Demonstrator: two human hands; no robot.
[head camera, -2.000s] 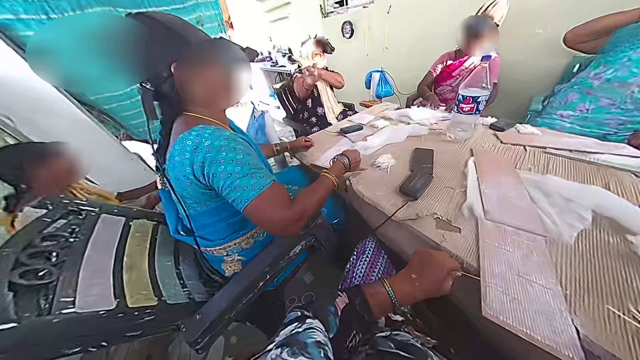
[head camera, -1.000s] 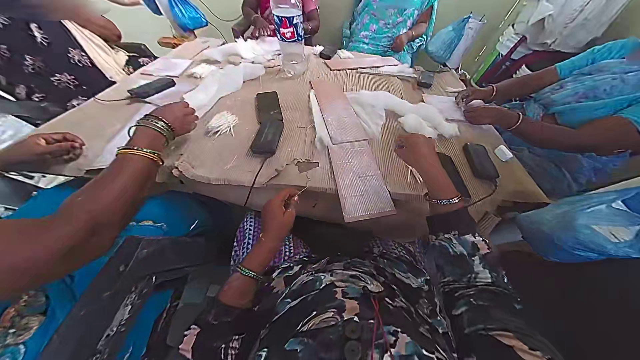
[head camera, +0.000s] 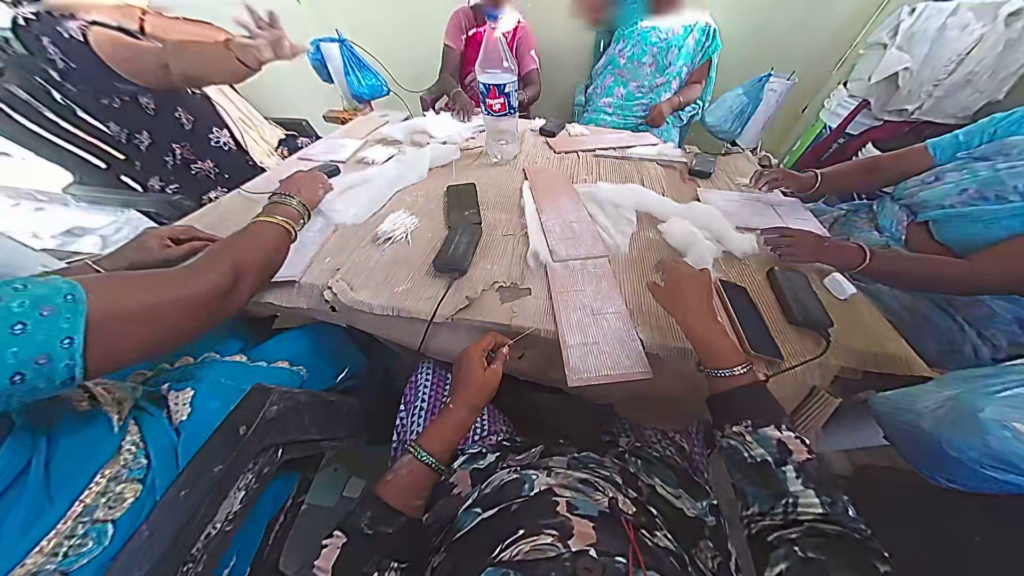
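Note:
My left hand (head camera: 478, 374) is raised just off the near table edge, its fingers pinching a thin stick (head camera: 522, 335) that points up to the right. My right hand (head camera: 686, 300) rests over the corrugated cardboard table cover, its fingertips just below a tuft of white cotton (head camera: 694, 240); whether it holds anything is hidden. Between the hands lie two long flat boards, the near one (head camera: 598, 320) overlapping or meeting the far one (head camera: 564, 212). More cotton spreads beside the far board. A pile of thin white sticks (head camera: 398, 227) lies left of a black two-part device (head camera: 459, 232).
A phone (head camera: 749, 318) and a black box with a cable (head camera: 798, 298) lie right of my right hand. A plastic bottle (head camera: 498, 96) stands near the table's far side. Co-workers' hands rest at the left (head camera: 304, 190) and right (head camera: 808, 246). The cardboard has a torn patch (head camera: 512, 293).
The view has swung to the right since the oldest frame. My right hand, unseen there, is over the table in both later frames. The stick stays in my left hand.

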